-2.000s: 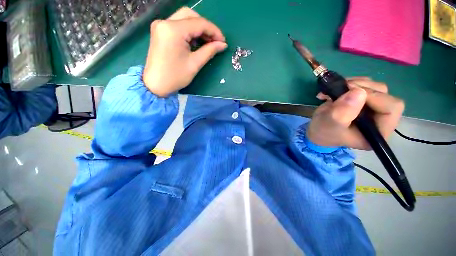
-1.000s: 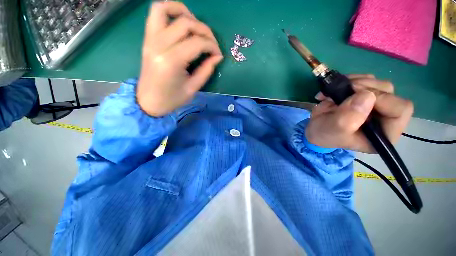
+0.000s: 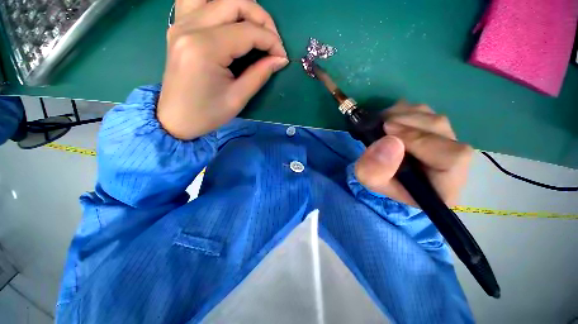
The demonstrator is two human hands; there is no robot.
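Several small silvery circuit board assemblies with dark and purplish specks (image 3: pixel 312 58) lie in a cluster on the green mat. My right hand (image 3: pixel 415 149) holds the soldering iron (image 3: pixel 437 202) by its black handle. The iron's brownish tip is at the lower edge of the cluster. My left hand (image 3: pixel 218 69) is left of the cluster, thumb and forefinger pinched. A thin strand, apparently solder wire (image 3: pixel 295 61), reaches from the fingertips to the cluster. A pale loop of it shows behind the hand. Exact contact between tip, strand and assembly is too small to tell.
A clear blister tray (image 3: pixel 47 38) with many small assemblies is at the upper left. A pink foam pad (image 3: pixel 529 44) is at the upper right. A black cord (image 3: pixel 523 180) hangs at the right, below the mat's front edge. Another person's blue sleeve (image 3: pixel 9 117) shows at the left.
My right hand has moved left, bringing the iron's tip from the open mat to the cluster. My left hand has shifted slightly, its pinched fingertips now beside the cluster. The view has shifted slightly.
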